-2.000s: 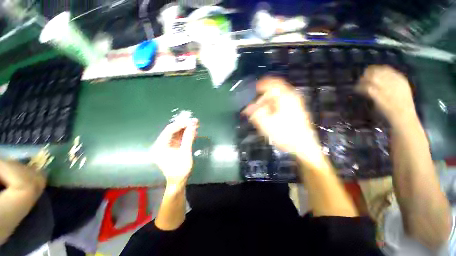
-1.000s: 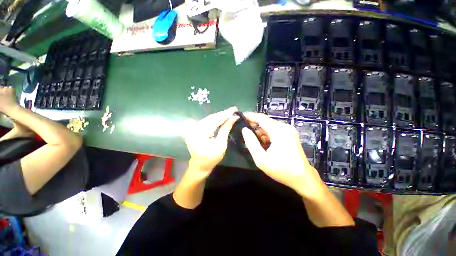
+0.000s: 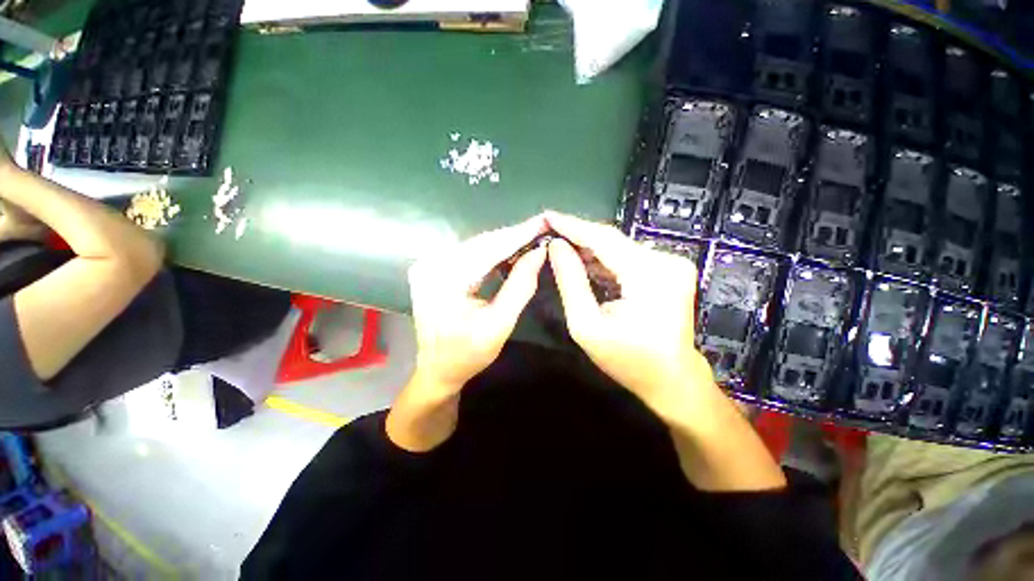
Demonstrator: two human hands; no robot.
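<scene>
My left hand (image 3: 471, 306) and my right hand (image 3: 629, 306) meet at the fingertips in front of my body, over the near edge of the green mat. A dark phone housing (image 3: 547, 241) is held between them, mostly hidden by fingers and thumbs. Whether a small insert is at the fingertips cannot be told. A loose pile of small white inserts (image 3: 472, 160) lies on the mat beyond my hands. The glossy black blister tray (image 3: 712, 236) lies to the right, with housings in rows of pockets; one pocket at its back left looks empty.
Another black tray (image 3: 136, 85) stands at the far left, near yellowish (image 3: 152, 208) and cream (image 3: 227, 204) piles. A person's arm (image 3: 85, 244) is at the left. A whitish plastic bag (image 3: 609, 34) lies at the back. A red stool (image 3: 329, 340) stands below the bench.
The hands first were apart, the right one over the tray; they then came together on the housing and now meet at the fingertips. The neighbour's arm over the tray at right is gone. The view has shifted.
</scene>
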